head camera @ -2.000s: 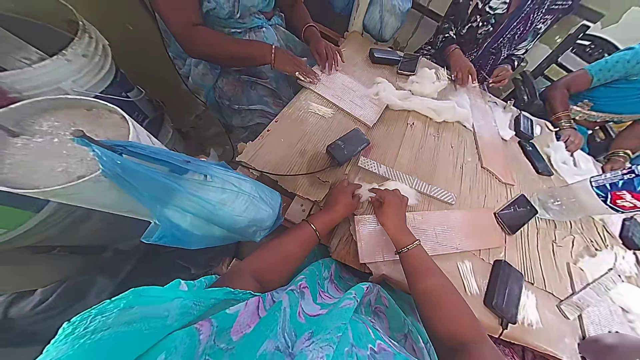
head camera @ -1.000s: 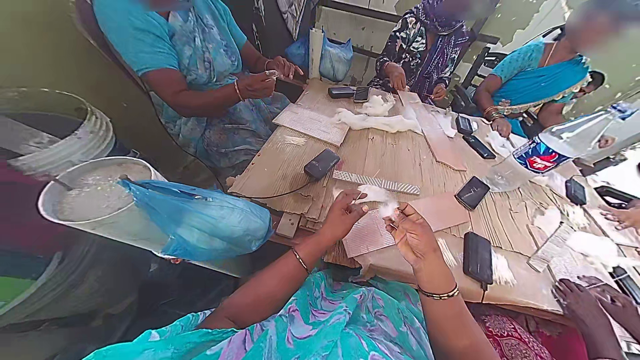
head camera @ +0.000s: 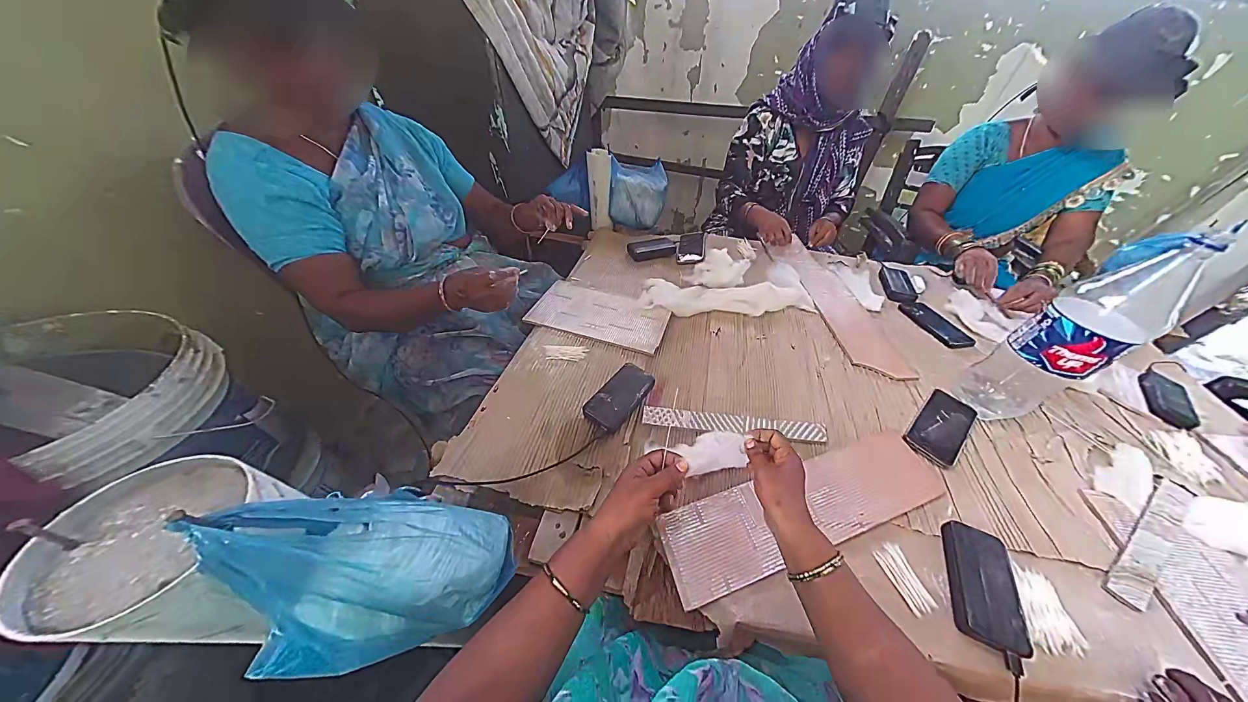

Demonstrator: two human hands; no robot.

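Above the near part of the table, my left hand [head camera: 648, 485] pinches a thin stick and the left end of a tuft of white cotton [head camera: 717, 452]. The fingertips of my right hand [head camera: 777, 466] hold the right end of that tuft. Below and between my hands lies a ribbed board [head camera: 877, 487], reaching to the right. A narrow patterned strip [head camera: 736, 423] lies just behind the cotton. Bundles of thin white sticks [head camera: 905, 579] rest to the right of my right forearm.
A black device with a cable [head camera: 620, 398] lies left of the strip, a phone [head camera: 941, 429] and a plastic bottle [head camera: 1033, 356] to the right. A blue plastic bag [head camera: 361, 565] hangs over a bucket of whitish material [head camera: 117, 556]. Several people sit around the table with boards and cotton.
My hands have risen from the near board, and a thin stick now shows in my left fingers. The person at the left has moved both hands off the board. The view has tilted up.
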